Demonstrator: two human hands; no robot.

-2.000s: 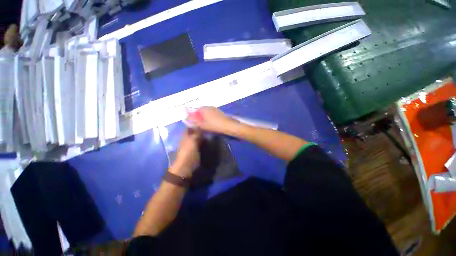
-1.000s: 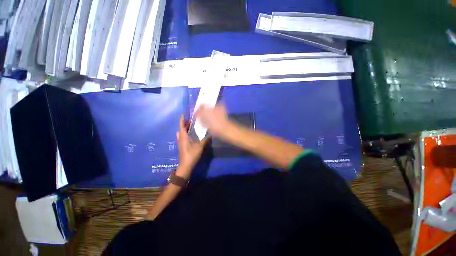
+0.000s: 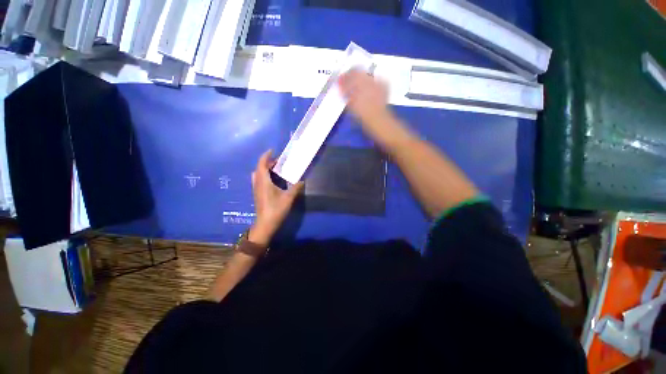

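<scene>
A long narrow white tray (image 3: 315, 135) lies slanted over the blue printed sheet (image 3: 197, 139), its far end over the white lettered band. My left hand (image 3: 273, 197) holds its near end between thumb and fingers. My right hand (image 3: 363, 93) is blurred and rests on the tray's far part, with a trace of pink at the fingertips. Whether it holds a pad there cannot be told.
Many white trays (image 3: 175, 33) are piled at the upper left. A black holder (image 3: 73, 153) stands at left. Trays (image 3: 475, 91) lie at right beside the green belt (image 3: 591, 131). An orange-lined bin (image 3: 610, 292) is at lower right.
The view has shifted. My right hand has moved from the tray's near part up to its far part. The tray now slants more to the right, with my left hand still at its near end.
</scene>
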